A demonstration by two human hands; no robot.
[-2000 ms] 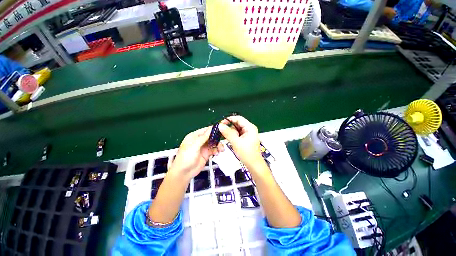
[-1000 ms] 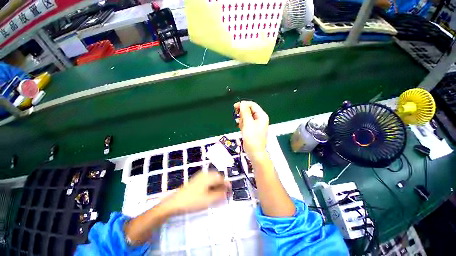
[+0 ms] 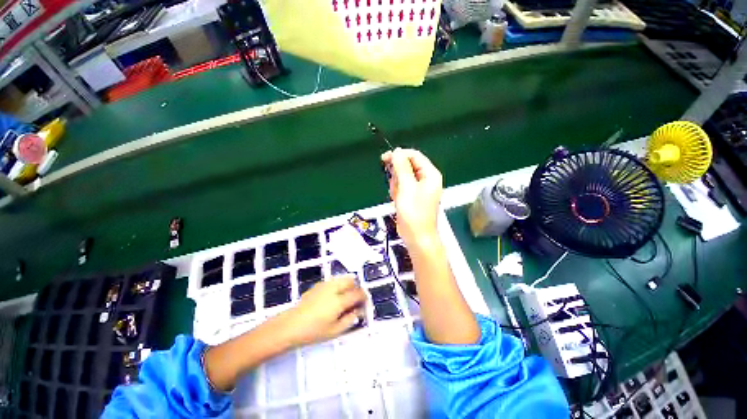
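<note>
My right hand (image 3: 416, 190) is raised over the near edge of the green belt. Its fingertips pinch a small dark piece (image 3: 387, 168), with a thin dark strand pointing up and left. My left hand (image 3: 332, 309) is low over the white compartment tray (image 3: 246, 334), fingers curled down at a cell; whether it grips a part is hidden. Black rectangular parts (image 3: 278, 289) fill several tray cells. A small unit with gold spots (image 3: 365, 227) and a white piece (image 3: 352, 248) lie on the tray. A thin black cable (image 3: 391, 266) runs across the tray below my right hand.
A black compartment tray (image 3: 61, 344) with a few units is at left. Several small units lie on the green belt (image 3: 246, 180). At right are a grey can (image 3: 494, 209), black fan (image 3: 596, 202), yellow fan (image 3: 680, 152) and white power strip (image 3: 565, 331). A yellow-edged sheet (image 3: 360, 41) hangs ahead.
Since the earliest frame my hands have parted: the left came down onto the tray, the right stayed raised. Since one second ago the left has moved little. The view has shifted slightly.
</note>
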